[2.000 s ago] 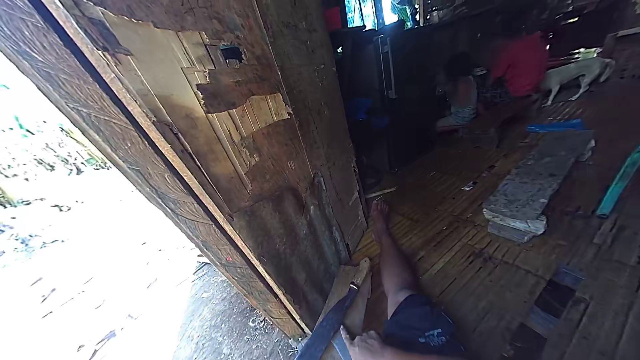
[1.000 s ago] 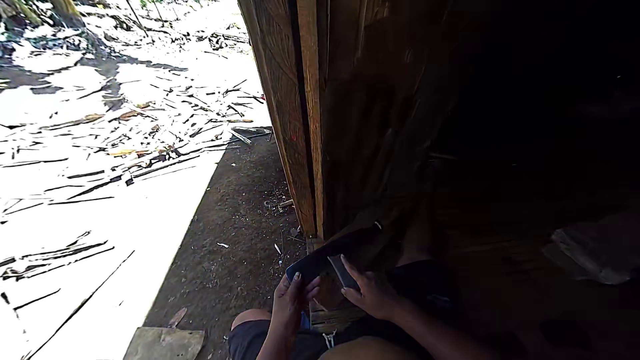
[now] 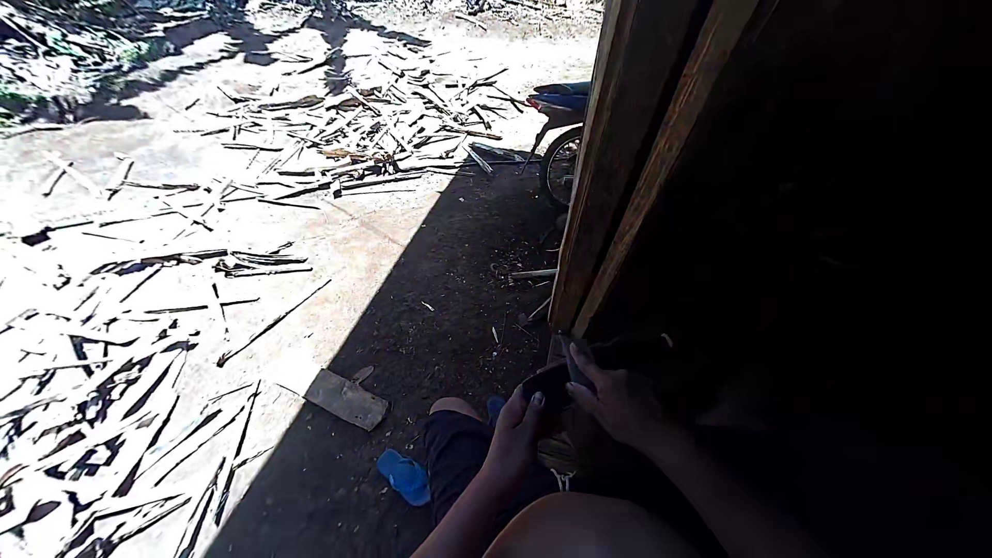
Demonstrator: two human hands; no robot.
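Note:
Low in the centre, my left hand (image 3: 521, 415) grips the wide end of a dark flat blade (image 3: 547, 383), with the thumb on top of it. The blade seems to run right into deep shadow, where its far end is hard to see. My right hand (image 3: 620, 399) holds a small flat grey piece (image 3: 577, 364), perhaps a sharpening stone, between its fingers and thumb. This piece stands tilted close against the blade; whether they touch is not clear.
A wooden door post (image 3: 589, 232) rises just beyond my hands. On the ground outside lie a blue flip-flop (image 3: 404, 477), a short board (image 3: 346, 399) and scattered wood strips (image 3: 372, 147). Part of a motorcycle (image 3: 562, 147) shows behind the post. The right side is very dark.
The view has swung from the interior to the outdoor ground. Since one second ago, my right hand has raised and tilted the grey piece beside the blade. My left hand keeps its grip.

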